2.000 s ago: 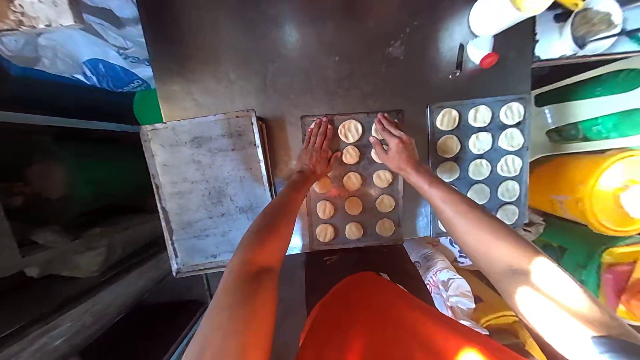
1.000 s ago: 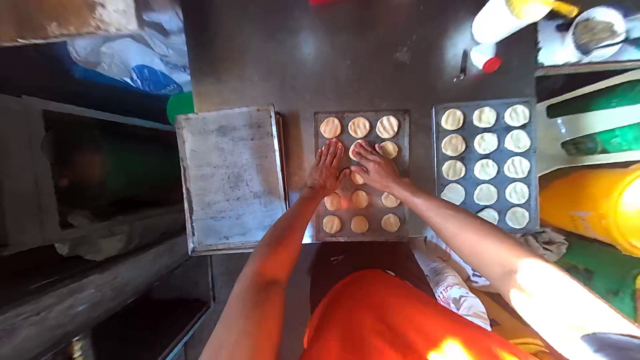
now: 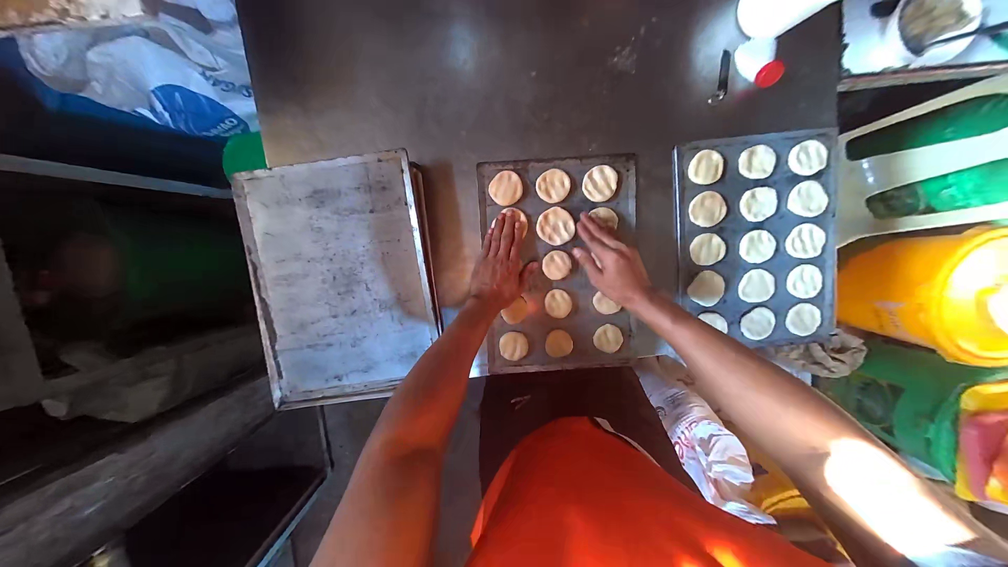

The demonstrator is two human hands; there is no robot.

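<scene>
A dark metal baking tray (image 3: 490,179) holds rows of flat round dough pieces in front of me. The palm of my left hand (image 3: 499,264) faces down, its fingertips on a dough piece (image 3: 512,220) in the left column, second row from the far edge. My right hand (image 3: 612,264) lies over the right column, fingers slightly apart, by a dough piece (image 3: 604,216) in that same row. Between my hands is a wider, flattened dough piece (image 3: 556,226). Pieces in the far row bear finger-like grooves; nearer ones look smaller and smoother. Neither hand grips anything.
Stacked metal trays (image 3: 339,276) lie at the left. A second tray (image 3: 830,142) of flattened dough rounds is at the right. Beyond it are a dark-handled tool (image 3: 723,75), a red cap (image 3: 769,73) and a yellow container (image 3: 906,291) beside the table.
My hands were together over the middle and left columns one second ago; now they are apart, the right one over the right column. The far-row pieces are all uncovered, unlike two seconds ago.
</scene>
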